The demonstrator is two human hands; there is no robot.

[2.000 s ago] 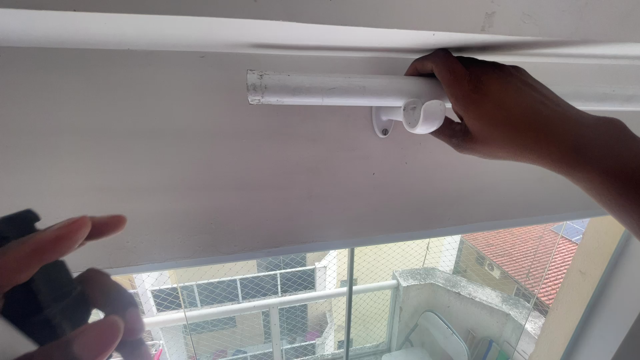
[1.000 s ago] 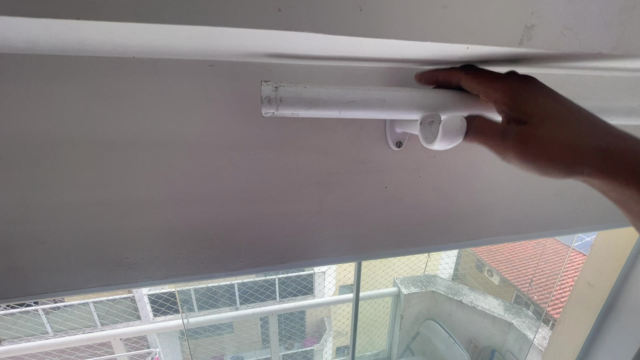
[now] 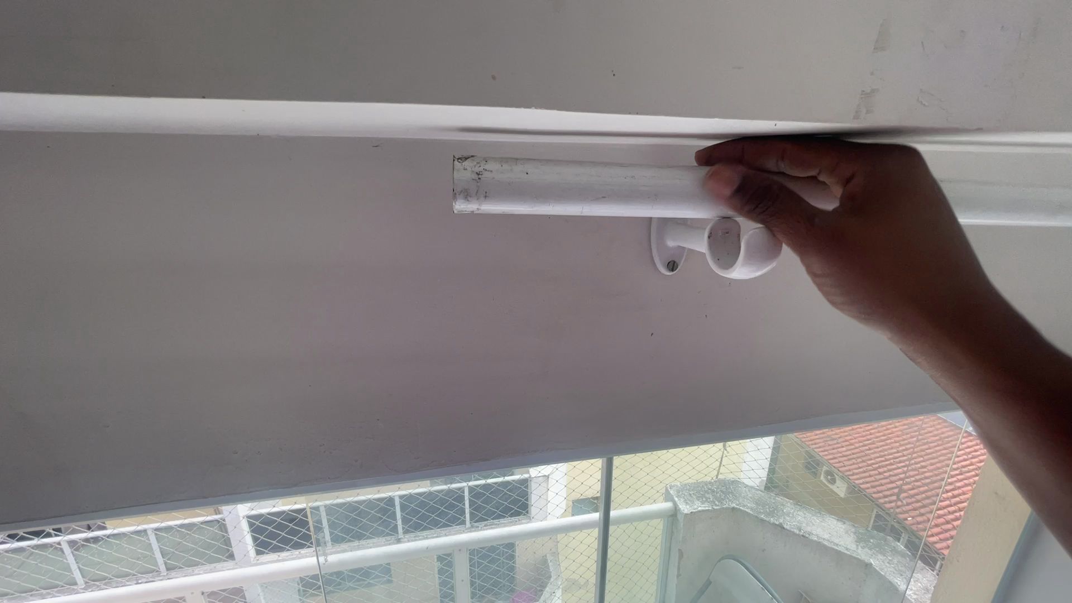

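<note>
My right hand (image 3: pixel 879 226) grips a white curtain rod (image 3: pixel 578 186) near its left end, thumb in front and fingers over the top. The rod's bare end is scuffed and dirty. Just below the rod, a white wall bracket (image 3: pixel 745 249) with a rounded cup is fixed to the wall by a round plate with a visible screw. The rod lies above the cup; whether it touches the cup cannot be told. My left hand is out of view.
The ceiling (image 3: pixel 502 50) runs close above the rod and hand. Under the wall (image 3: pixel 377 335) is a glazed balcony opening with safety netting, a white railing (image 3: pixel 402 548) and a concrete parapet (image 3: pixel 754 502).
My left hand, seen two seconds ago at lower left with a dark object, has left the view. My right thumb has come from under the rod to its front. The view has tilted up.
</note>
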